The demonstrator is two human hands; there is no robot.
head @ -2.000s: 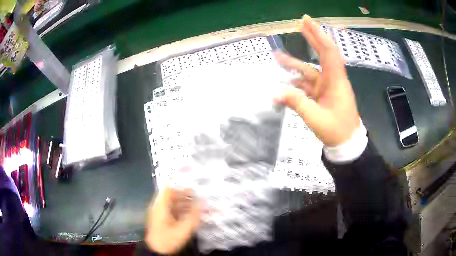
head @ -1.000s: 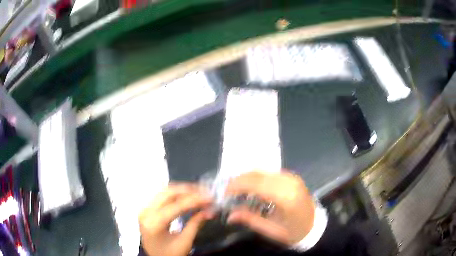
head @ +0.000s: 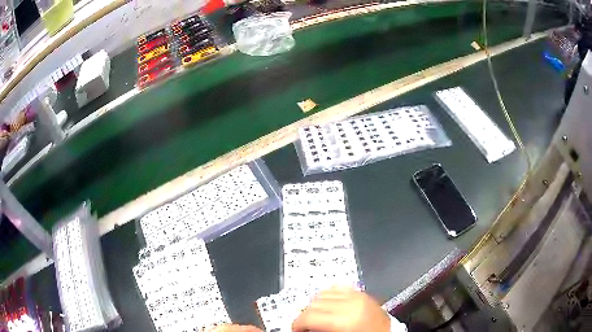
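My right hand is at the bottom edge, palm down over a white PCB panel piece; its fingertips are cut off or hidden, so its grip is unclear. Only a sliver of my left hand shows at the bottom edge. A column of white PCB panels with rows of small dark marks lies beyond my right hand. Another column of white panels lies to the left, its top end by a bagged board stack.
A bagged dark-dotted board pack, a narrow strip pack and a smartphone lie at right. A bagged stack stands at left. Beyond the pale rail runs the green belt. A metal machine is at right.
The view has shifted, showing more of the belt and far items. My hands have gone from above the panels to the bottom edge. The panels now lie in two separate columns.
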